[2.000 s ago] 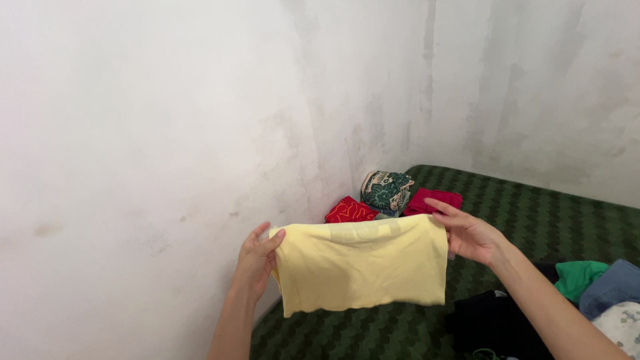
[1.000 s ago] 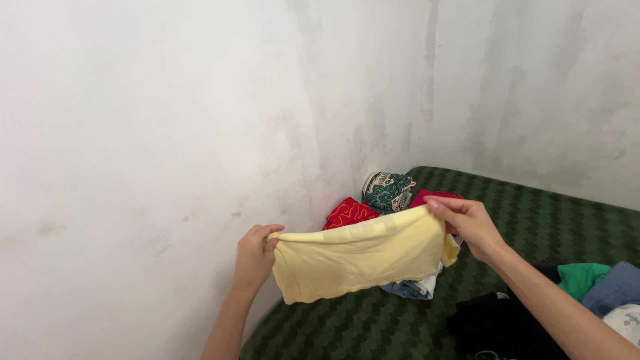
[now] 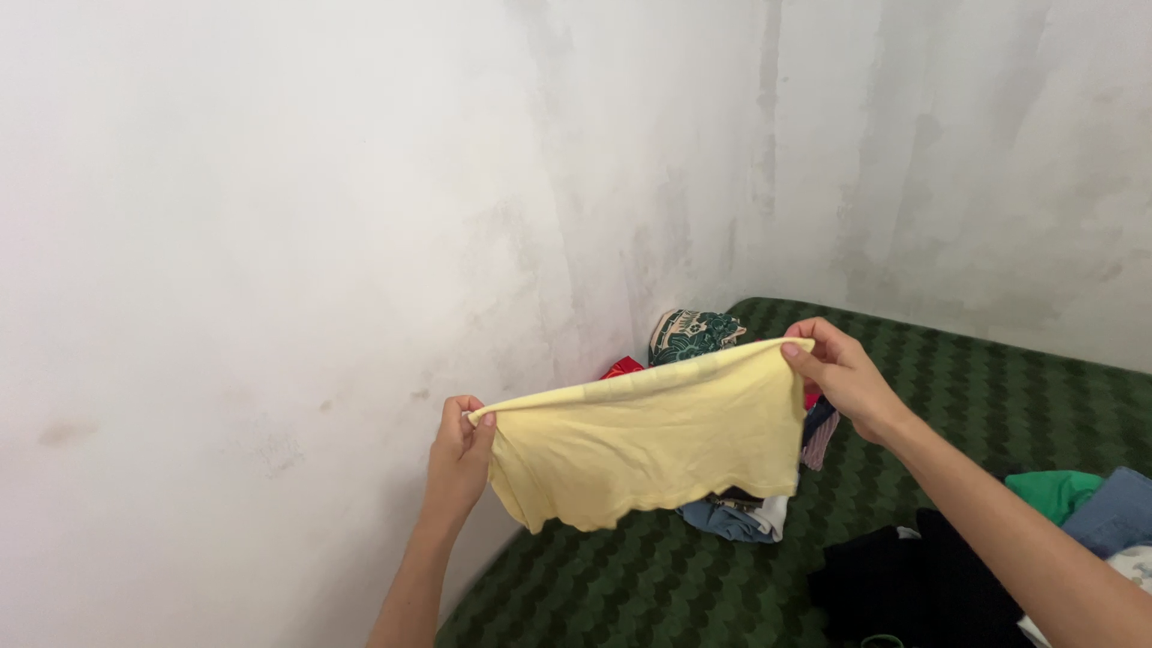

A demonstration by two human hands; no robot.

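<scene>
A yellow cloth garment [image 3: 648, 441], folded over along its top edge, hangs stretched between my two hands above the bed. My left hand [image 3: 461, 454] pinches its upper left corner between thumb and fingers, near the wall. Its upper right corner is gripped by my right hand [image 3: 837, 373], which is held a little higher, so the top edge slants. Behind the garment, and partly hidden by it, lie a green and cream patterned cloth [image 3: 691, 337], a bit of red cloth [image 3: 623, 367] and a bundle of blue and white clothes [image 3: 733, 520].
A bed or mattress with a dark green patterned cover [image 3: 990, 387] fills the corner between two stained white walls [image 3: 270, 225]. At the lower right lie black clothes [image 3: 918, 585], a green cloth [image 3: 1053, 493] and a blue denim-like piece [image 3: 1116, 513].
The yellow garment's top edge, nearly level two seconds ago, now slants up to the right. My right hand has risen relative to my left. Both hands keep hold of it.
</scene>
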